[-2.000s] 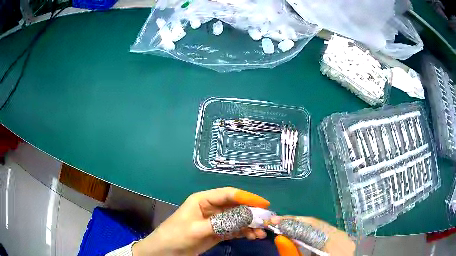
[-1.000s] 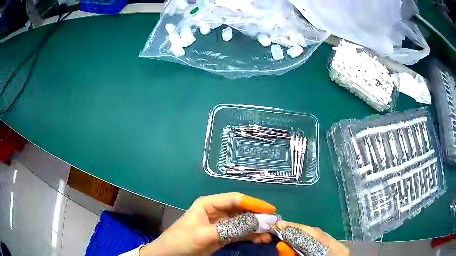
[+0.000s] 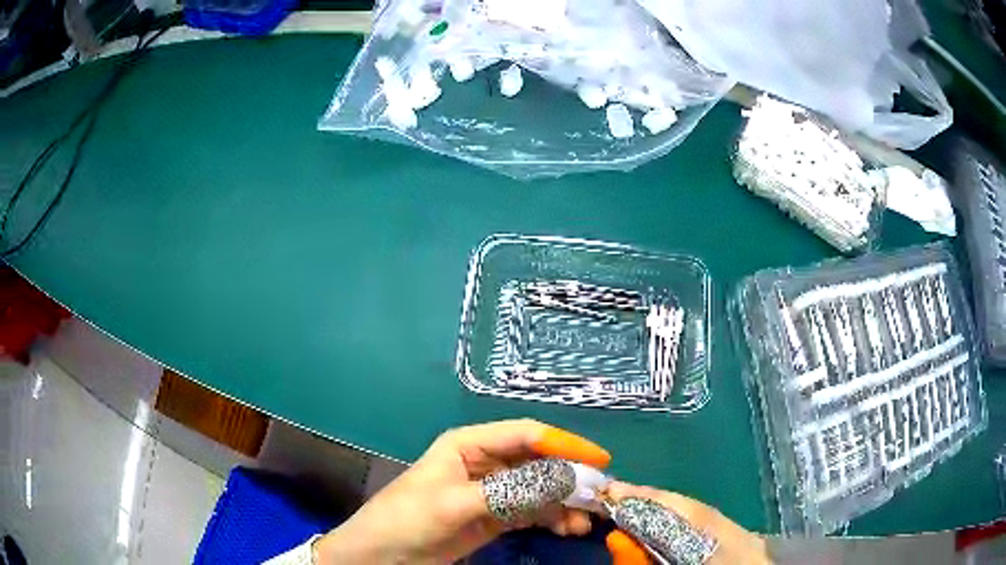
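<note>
My left hand [image 3: 474,491], with an orange cot and a grey speckled sleeve on its fingers, grips a small white plastic housing [image 3: 587,483] over the bench's front edge. My right hand [image 3: 673,530], also with a grey sleeve and an orange cot, has its fingertips closed at the housing's right end. A small metallic tip shows between the two hands; the rest of it is hidden by the fingers. The open clear plastic box [image 3: 474,320] stands just beyond the hands, with thin silver shafts [image 3: 665,348] along its bottom.
A blister tray [image 3: 871,386] with long silver-and-white pieces lies at right. Behind it are a parts box [image 3: 805,171] heaped with white parts and a paper slip [image 3: 918,199]. A clear bag [image 3: 496,138] of white housings and a white bag [image 3: 783,55] lie at the back. A black cable [image 3: 66,182] loops at left.
The bench items have shifted slightly right and down in view. The white rod seen earlier running out below my right hand no longer shows. Both hands stay together at the housing.
</note>
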